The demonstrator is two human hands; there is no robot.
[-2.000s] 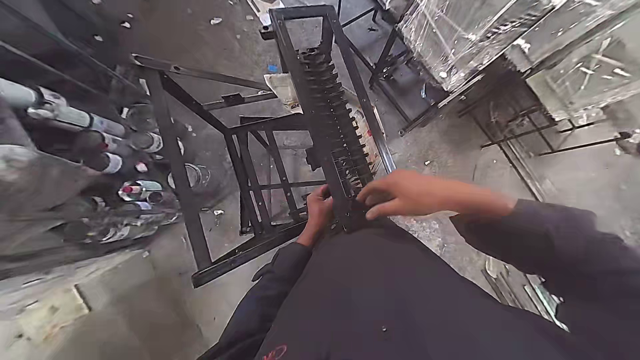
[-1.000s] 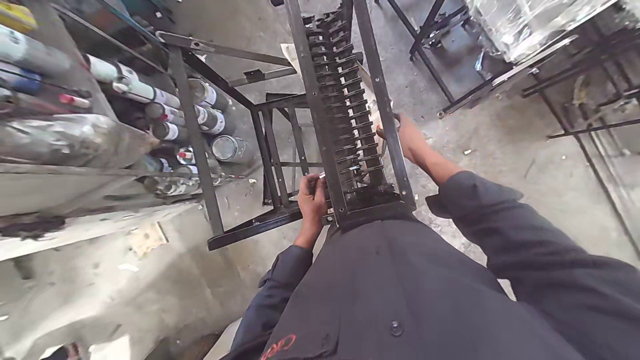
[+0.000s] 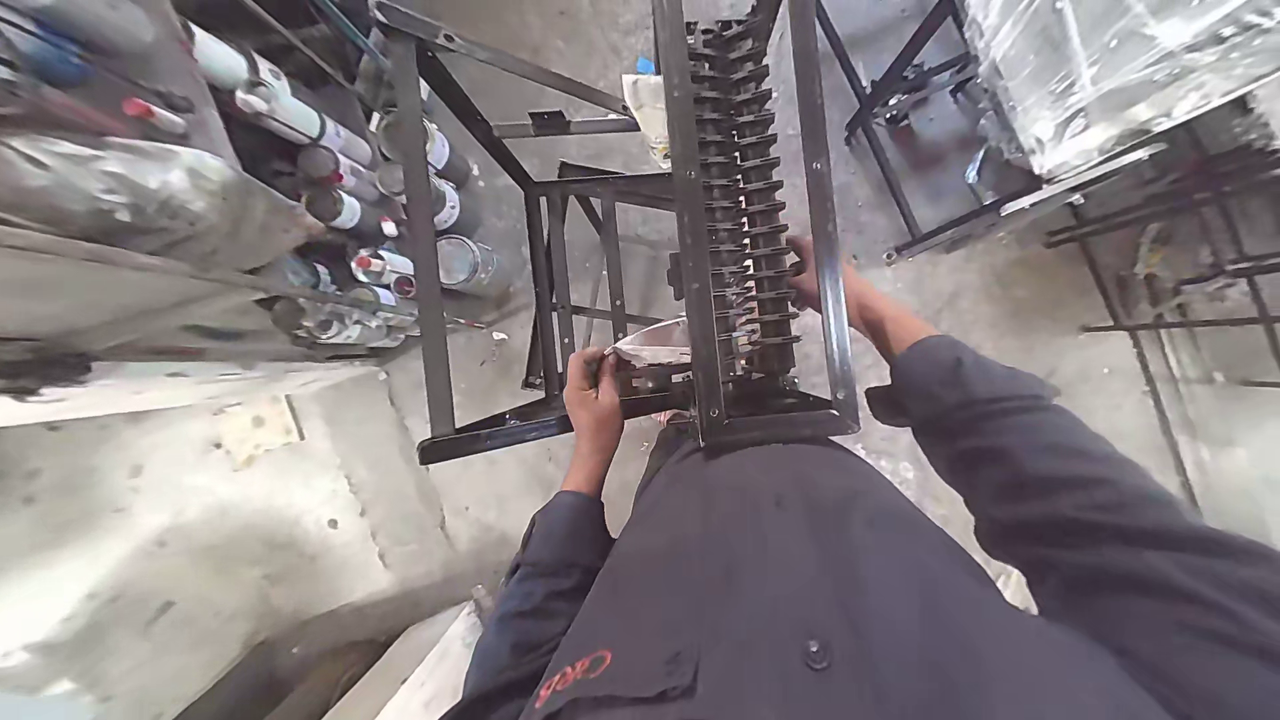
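Note:
A black metal frame [image 3: 697, 230] stands against my front, with two rows of dark toothed metal parts [image 3: 765, 215] running lengthwise between its long rails. My left hand [image 3: 597, 385] pinches the edge of a pale cloth [image 3: 655, 343] at the frame's left side; the rest of the cloth passes behind the left rail. My right hand [image 3: 808, 275] is partly hidden behind the right rail, its fingers beside the toothed row. Whether it grips anything cannot be seen. Another black frame section [image 3: 425, 250] extends to the left.
Paint cans [image 3: 468, 262] and bottles crowd a shelf and the floor at the left. A plastic-wrapped block [image 3: 1080, 80] rests on a metal stand at the upper right. Thin metal bars [image 3: 1150, 400] lie farther right. Another pale cloth [image 3: 648, 112] shows behind the frame's upper left rail.
My left hand has moved left from the frame's near corner and now holds cloth. My right hand has gone from above the near end of the toothed rows to behind the right rail.

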